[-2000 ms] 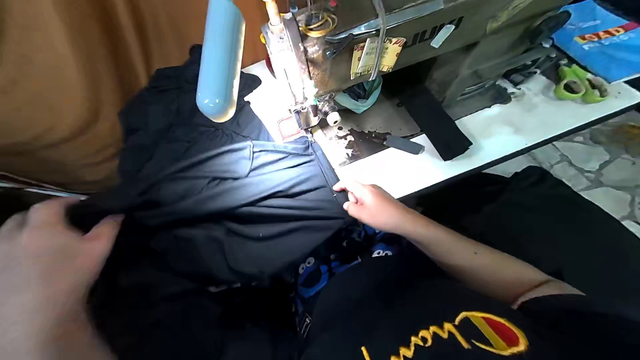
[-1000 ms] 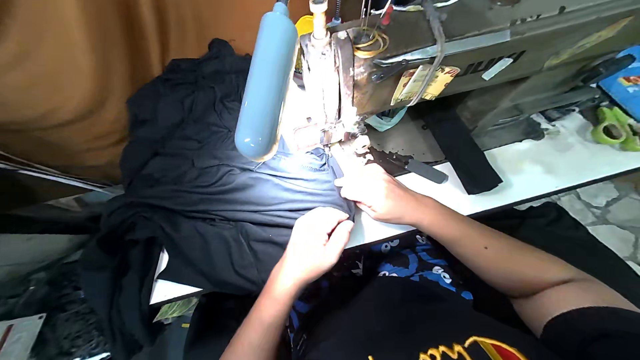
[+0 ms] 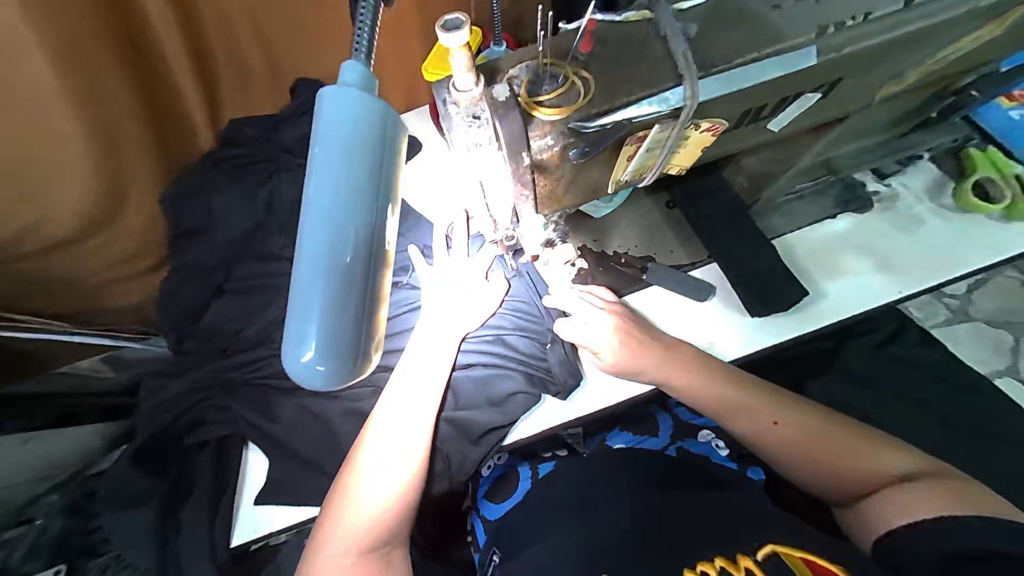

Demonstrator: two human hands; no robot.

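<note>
Dark fabric (image 3: 496, 356) lies across the white sewing table and under the presser foot (image 3: 509, 240) of a Juki sewing machine (image 3: 624, 88). My left hand (image 3: 460, 288) rests flat on this cloth, fingers spread, just left of the foot. Close to the foot on the right, my right hand (image 3: 600, 328) has its fingers bent at the cloth's edge; glare hides its fingertips, and whether it pinches the cloth cannot be told. A small tool with a grey handle (image 3: 680, 282) lies on the machine bed beyond my right hand.
A blue-grey lamp (image 3: 344, 232) hangs over the cloth at left. A black fabric strip (image 3: 744, 248) lies right of the needle area, and green-handled scissors (image 3: 988, 184) sit at far right. The white table's front edge (image 3: 552, 418) runs before me.
My left hand, at the far left two seconds ago and near the cloth's front right edge one second ago, now lies flat beside the presser foot. My right hand stays near the cloth's right edge.
</note>
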